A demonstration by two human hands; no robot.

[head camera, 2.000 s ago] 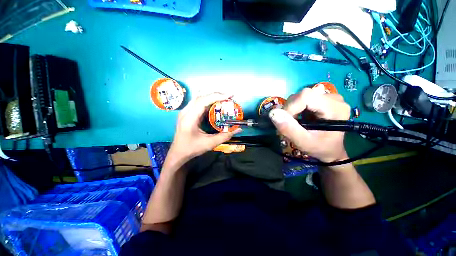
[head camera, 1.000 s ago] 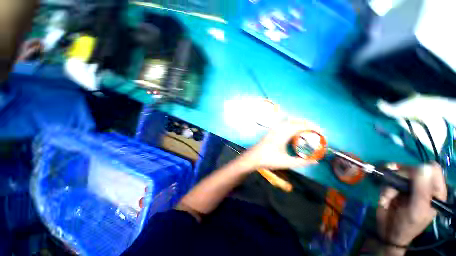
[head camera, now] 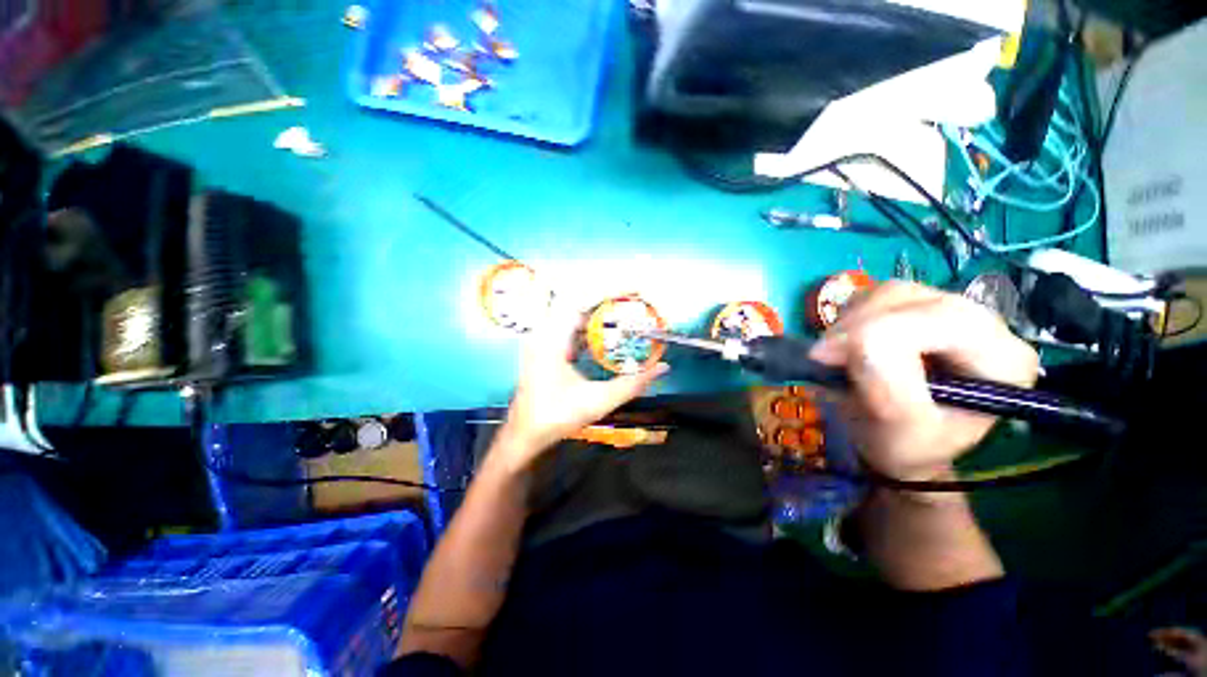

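Note:
My left hand holds an orange round housing with a circuit board inside, at the mat's front edge. My right hand grips a black soldering iron. Its metal barrel points left and its thin tip is at the board; whether it touches is too blurred to tell. Another orange housing lies on the mat to the left. Two more housings lie to the right, one behind the iron's barrel and one beside my right hand, partly hidden by it.
A blue tray with small orange-and-white parts is at the back. A thin black rod lies on the mat. A black ribbed box stands left. Light-blue wires and white paper are at the upper right. Blue crates are below left.
The view swung left and came back. My right hand moved away from the held housing with the iron, then returned to it. My left hand still holds the housing.

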